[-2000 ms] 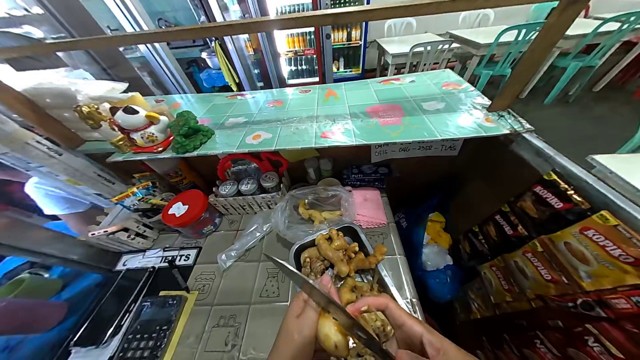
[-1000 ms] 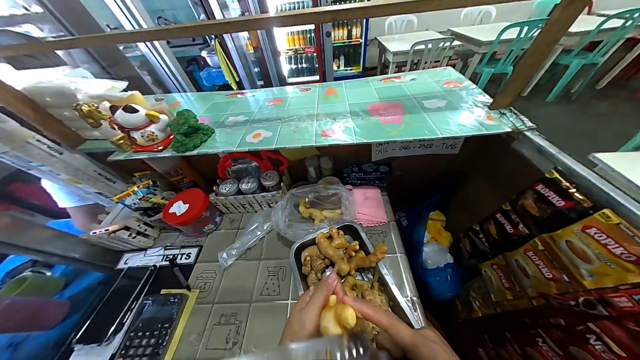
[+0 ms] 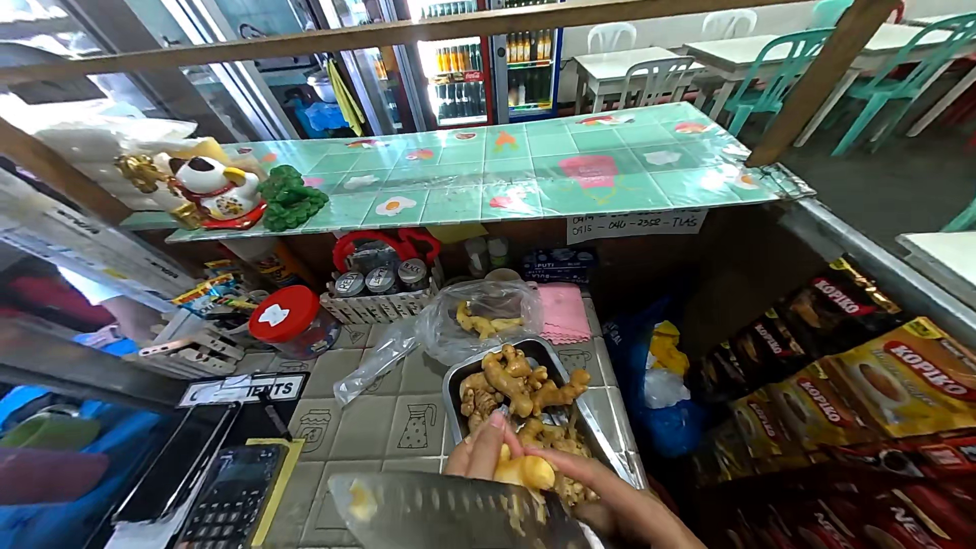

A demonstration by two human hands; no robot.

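Observation:
My left hand [image 3: 482, 451] holds a peeled piece of ginger [image 3: 524, 469] over a metal tray [image 3: 453, 385]. My right hand [image 3: 602, 488] touches the same piece with its fingertips and appears to hold a wide kitchen knife [image 3: 450, 511], its handle out of sight. The blade lies flat below the hands, with wet bits of ginger on it. Unpeeled ginger roots [image 3: 509, 385] fill the far part of the tray, and peel scraps [image 3: 568, 442] lie nearer. Behind the tray, a clear plastic bag [image 3: 435, 328] contains peeled ginger [image 3: 488, 324].
A red-lidded jar [image 3: 286, 314], a rack of lidded jars [image 3: 381, 307] and a pink cloth [image 3: 563, 311] stand around the tray. A calculator [image 3: 232, 492] and a phone [image 3: 179, 457] lie at left. Coffee packets [image 3: 823, 404] hang at right. A green-tiled shelf [image 3: 488, 171] crosses ahead.
The knife blade has moved from over the tray, pointing up-left two seconds ago, to low in front of the hands. The fingers have shifted around the peeled ginger.

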